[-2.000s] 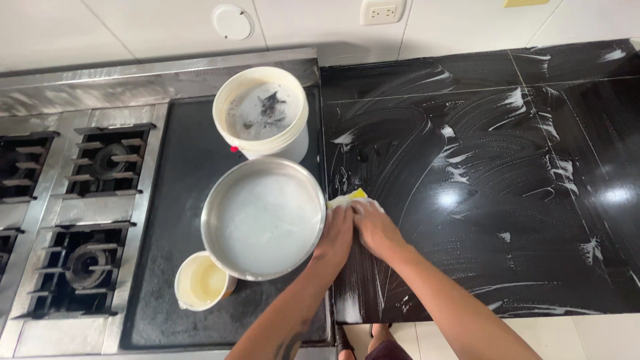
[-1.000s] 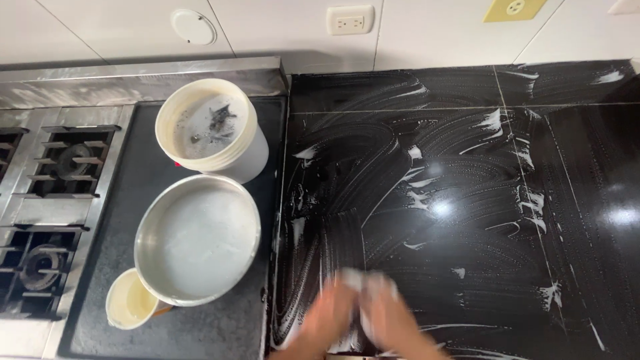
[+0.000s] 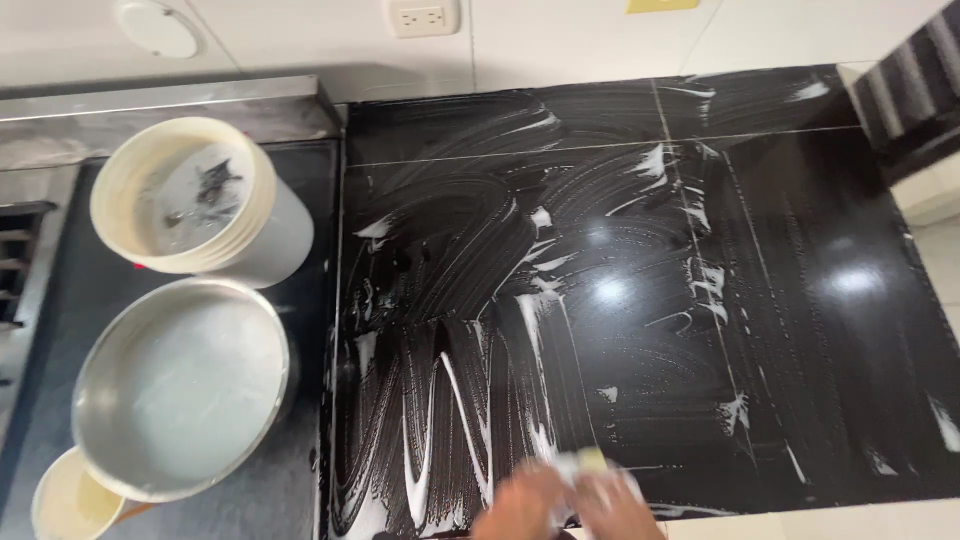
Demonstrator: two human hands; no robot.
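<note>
My left hand (image 3: 523,501) and my right hand (image 3: 613,504) are side by side at the bottom edge, blurred by motion. Both press a whitish and yellow cleaning sponge or cloth (image 3: 589,463) onto the front part of the black countertop (image 3: 637,315). Streaks of white suds cover much of that glossy surface, with dense zigzags at its front left. The fingers partly hide what they hold.
On the dark griddle plate at left stand a plastic bucket (image 3: 289,232) of sudsy liquid with dark matter, a round metal pan (image 3: 276,360) of cloudy water and a small tub (image 3: 56,499). A wall outlet (image 3: 422,18) is behind; a stove (image 3: 22,262) lies far left.
Both hands have moved from beside the metal pan rightward along the front of the countertop. Fresh zigzag suds now mark its front left. The view has shifted.
</note>
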